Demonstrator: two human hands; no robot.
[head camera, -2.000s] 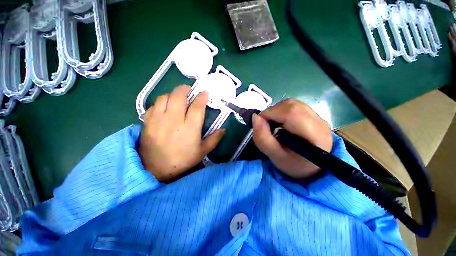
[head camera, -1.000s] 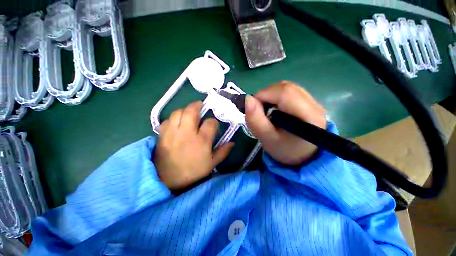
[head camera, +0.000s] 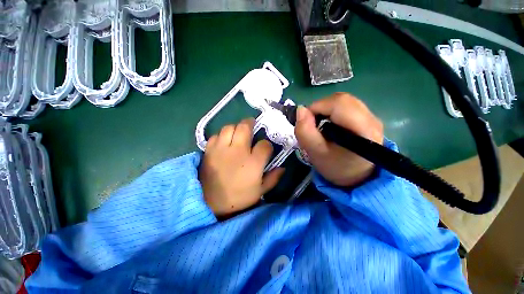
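Note:
Several white plastic housings (head camera: 261, 87) lie overlapping on the green bench in front of me, each with a round disc and a long open loop. My left hand (head camera: 235, 169) lies palm down over their loops, fingers on the parts. My right hand (head camera: 339, 138) grips the black soldering iron (head camera: 368, 150) like a pen. Its tip is at the lower edge of the farthest housing's disc, beside the middle housing. Whether the tip touches is hard to tell. My right hand hides most of the nearest housing's disc.
Stacked white housings (head camera: 95, 57) stand at the far left, with more (head camera: 23, 189) nearer me. The iron stand (head camera: 322, 20) with its grey-brown pad (head camera: 328, 59) is at the back. A row of housings (head camera: 480, 77) lies at far right. The thick cord (head camera: 454, 86) arcs over the right. A cardboard carton (head camera: 488, 195) is lower right.
The view has shifted, so the bench items sit further right and the iron stand now shows. The iron tip has moved from the middle housing's disc to the edge of the farthest one.

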